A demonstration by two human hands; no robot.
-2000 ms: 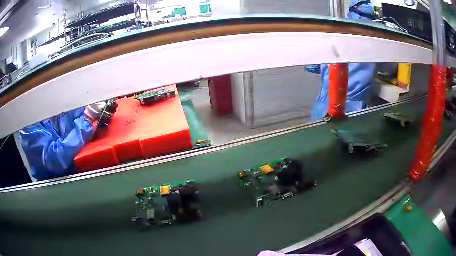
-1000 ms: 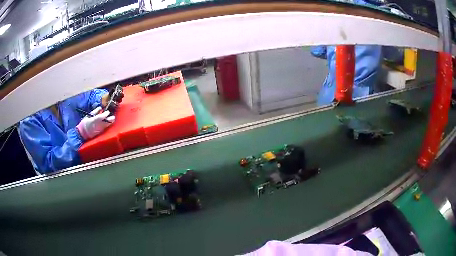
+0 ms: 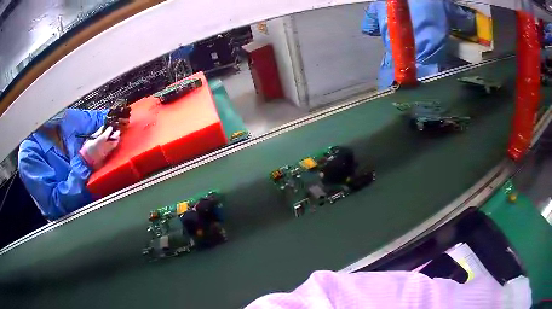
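Two green circuit boards lie component side up on the dark green conveyor belt, the nearer board [image 3: 184, 226] at lower left and another board [image 3: 324, 180] near the middle. Both have yellow-topped blocks and large dark parts. A pink checked sleeve [image 3: 387, 291] crosses the bottom right, apparently my left arm. A bit of white glove, my left hand [image 3: 519, 291], shows at its right end, cut off by the lower edge; its fingers are hidden. My right hand is out of the picture.
A black tray [image 3: 493, 241] holds papers [image 3: 478, 265] and a flat black rectangle. More boards [image 3: 433, 116] lie farther along the belt. Red-wrapped posts [image 3: 524, 90] flank it. Across it, a person in blue handles a board by red foam [image 3: 175, 130]; another blue-clothed person stands behind.
The view has tilted down and shifted right. The pink sleeve has come further into the picture and white glove now shows. The person across has brought a white-gloved hand to the board.
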